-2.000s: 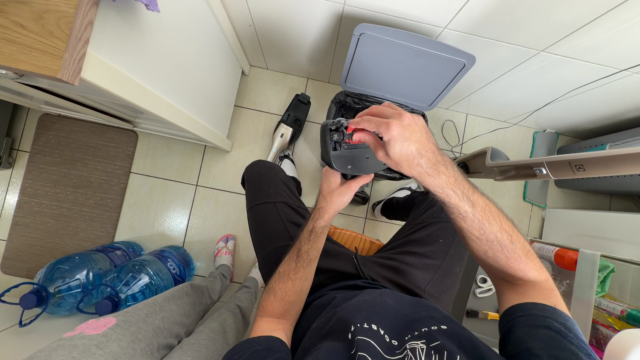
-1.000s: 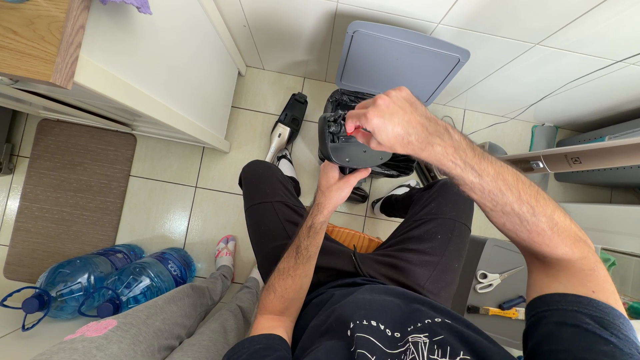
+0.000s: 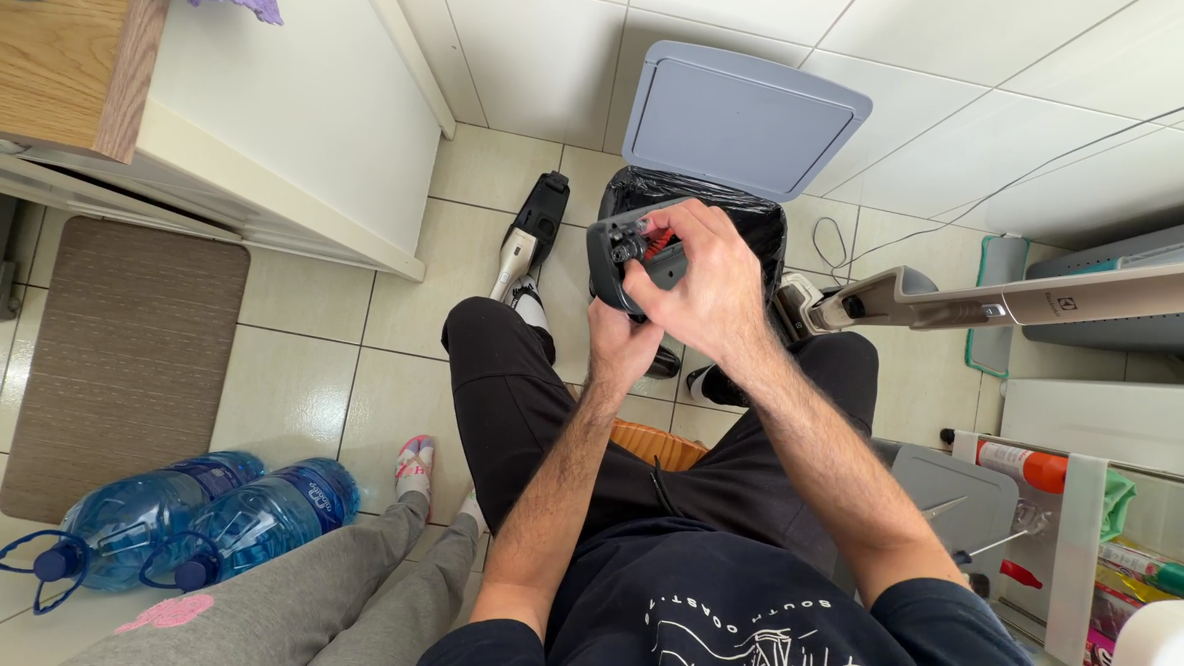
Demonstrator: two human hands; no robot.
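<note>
My left hand (image 3: 622,344) grips a dark vacuum cleaner floor head (image 3: 606,264) from below and holds it up over the near edge of an open waste bin (image 3: 777,222) lined with a black bag. Fingers of my right hand (image 3: 708,268) reach into the head's opening, around a red part (image 3: 658,243) that is mostly hidden behind them. Whether they pinch it I cannot tell. On the floor to the left lies a handheld vacuum unit (image 3: 532,231). A stick vacuum cleaner (image 3: 962,301) extends to the right of the bin.
The bin's grey lid (image 3: 747,116) stands raised against the tiled wall. Another person's legs (image 3: 305,592) are at lower left, beside large blue water bottles (image 3: 277,509). A white cabinet (image 3: 296,111) and a brown mat (image 3: 139,351) are left; a flat mop (image 3: 997,305) and cart (image 3: 1078,555) are right.
My right hand has shifted back toward the head's opening, with its fingers lower now. The floor head is tilted differently in my left hand. The view has shifted slightly.
</note>
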